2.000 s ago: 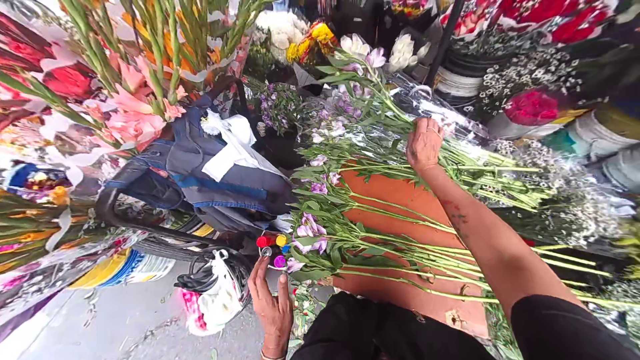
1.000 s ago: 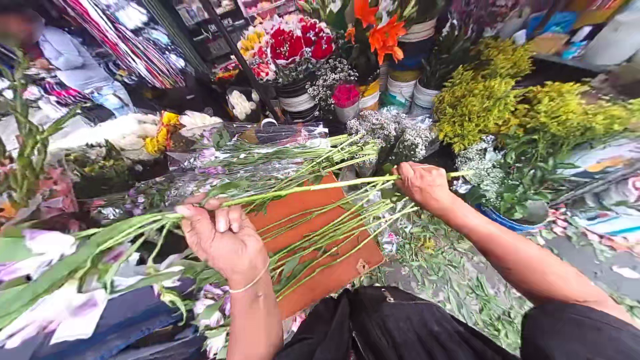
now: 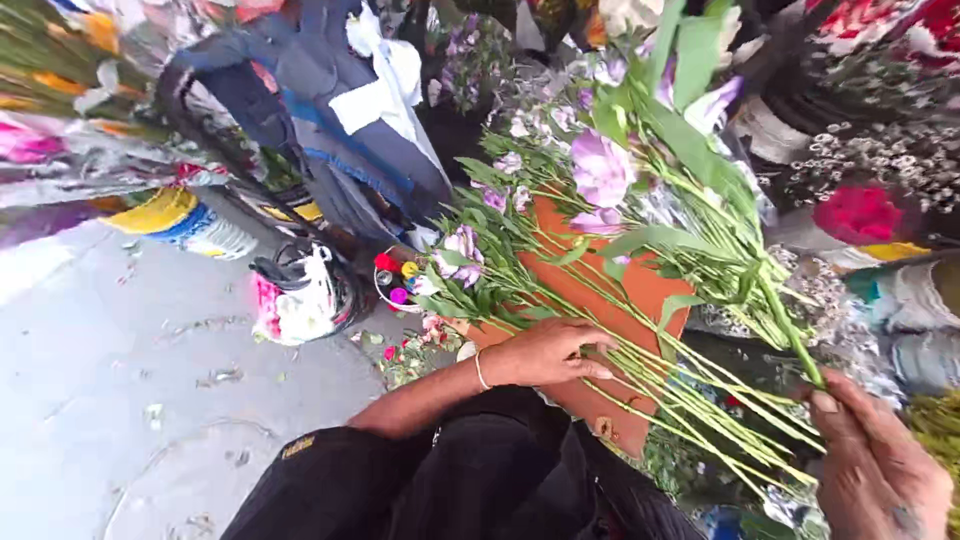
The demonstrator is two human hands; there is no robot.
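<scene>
My right hand [image 3: 874, 450] grips the lower end of a green flower stem [image 3: 784, 319] at the lower right. Its leaves and lilac bloom [image 3: 602, 166] reach up and left above the other flowers. My left hand [image 3: 555, 352] lies over the stems of the alstroemeria bunch [image 3: 637, 360], fingers bent and apart; whether they touch the stems I cannot tell. Those stems spread across an orange-brown board [image 3: 570, 262], with lilac blooms [image 3: 461, 255] at their left end. More cut stems lie beyond, partly hidden behind the held stem.
A dark blue fabric bag [image 3: 352, 157] with a white cloth [image 3: 390, 82] stands at upper left. A small basket [image 3: 397, 289] of coloured items and a plastic bag [image 3: 307, 300] are by the board. Flower buckets [image 3: 915, 300] line the right; another bucket [image 3: 187, 225] stands left on the pavement [image 3: 225, 420].
My left hand has let go of the long stem it held one second ago and is now over the bunch. My right hand still holds a stem end. The view has swung left and down.
</scene>
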